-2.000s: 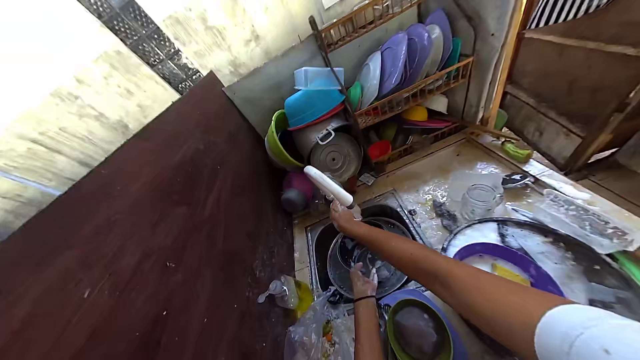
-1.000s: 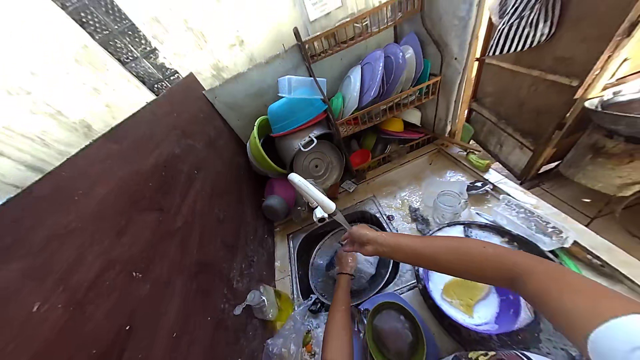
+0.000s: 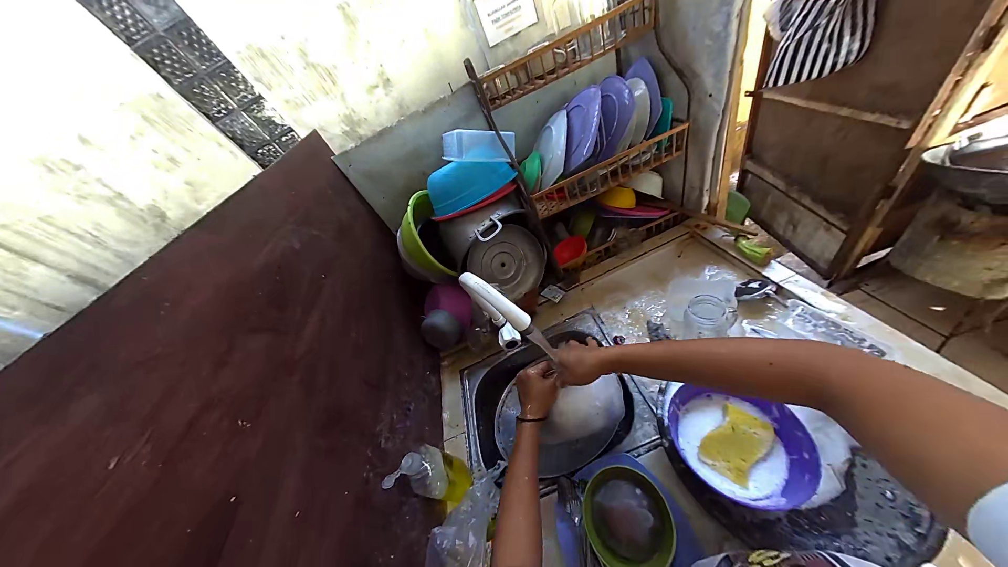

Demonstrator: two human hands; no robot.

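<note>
My left hand (image 3: 537, 391) and my right hand (image 3: 580, 362) meet under the stream from a white faucet (image 3: 494, 303). The fingers overlap, and whether anything small is between them cannot be told. Below them a large metal basin (image 3: 512, 417) sits in the steel sink (image 3: 472, 394), with a pale rounded shape in it that I cannot make out. To the right, a yellow sponge (image 3: 736, 443) lies in suds in a purple bowl (image 3: 805, 472), which rests in a wide dark basin (image 3: 866, 504). A green bowl (image 3: 668, 528) stands in front of the sink.
A soap bottle (image 3: 429, 472) with yellow liquid and a plastic bag (image 3: 461, 524) are left of the sink. A glass jar (image 3: 709, 316) stands on the wet counter. Behind are stacked pots, a blue basin (image 3: 472, 187) and a rack (image 3: 606, 169) of plates. A dark red board (image 3: 236, 378) fills the left.
Two seconds ago my hands were apart, the right up at the faucet; they are now together beneath it. Water now visibly runs from the spout. The sponge and purple bowl show more fully.
</note>
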